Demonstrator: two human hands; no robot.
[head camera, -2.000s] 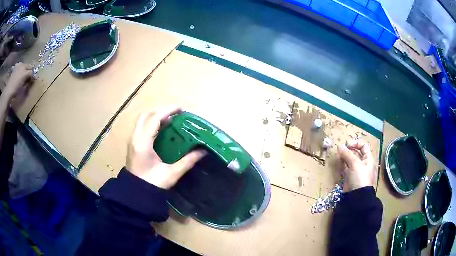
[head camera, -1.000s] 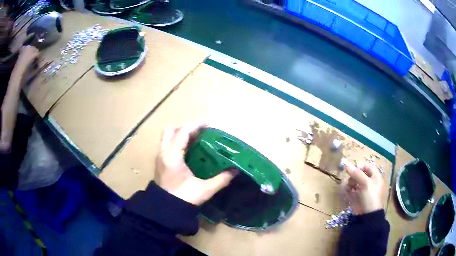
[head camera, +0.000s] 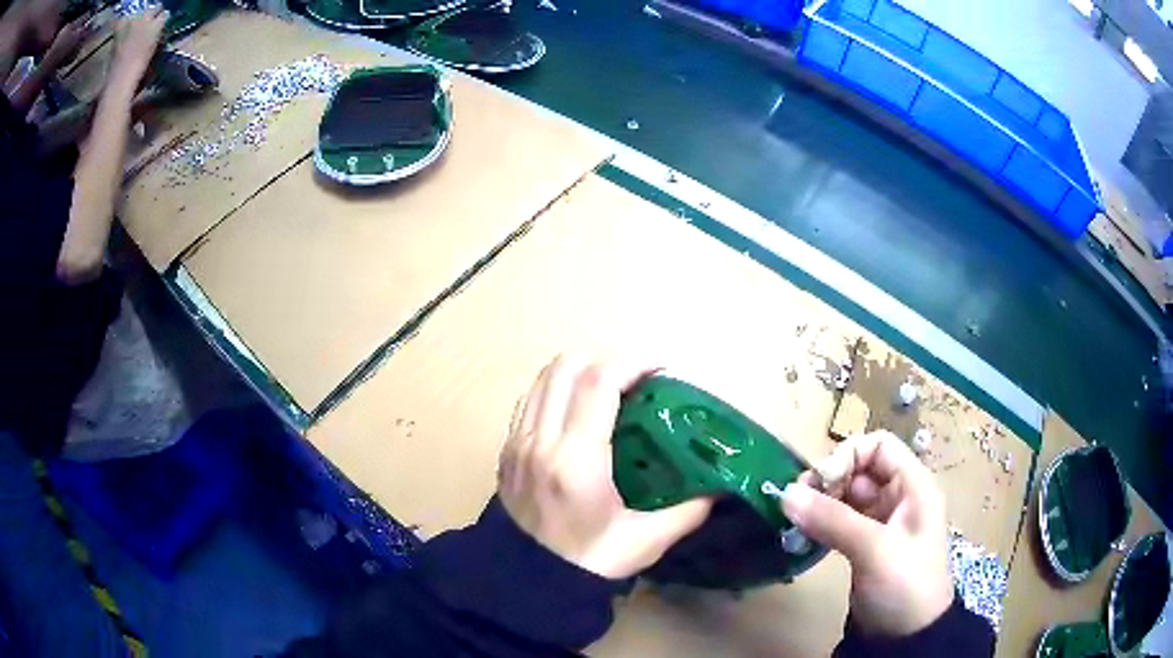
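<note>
My left hand (head camera: 572, 482) grips a glossy green housing (head camera: 695, 450) by its left end, thumb over the raised block, tilted above the cardboard. My right hand (head camera: 888, 527) is at the housing's right end, thumb and forefinger pinching a small pale fitting (head camera: 774, 490) against the green block. The fingers hide part of it and the right rim. A small brown stained block (head camera: 877, 392) with whitish blobs (head camera: 908, 391) lies on the cardboard beyond my right hand. A pile of loose speckled fittings (head camera: 980, 578) lies to the right of my right wrist.
Other green housings lie at right (head camera: 1083, 512) and at upper left (head camera: 383, 125), beside another heap of fittings (head camera: 277, 97). A person's arm (head camera: 97, 193) reaches in at far left. A dark green conveyor surface (head camera: 798, 167) runs behind the cardboard bench (head camera: 476, 334); blue crates (head camera: 952, 103) stand beyond.
My right hand has moved from beside the brown block to the housing's right end, bringing a small fitting against it. The view has shifted, so the bench appears further right and lower.
</note>
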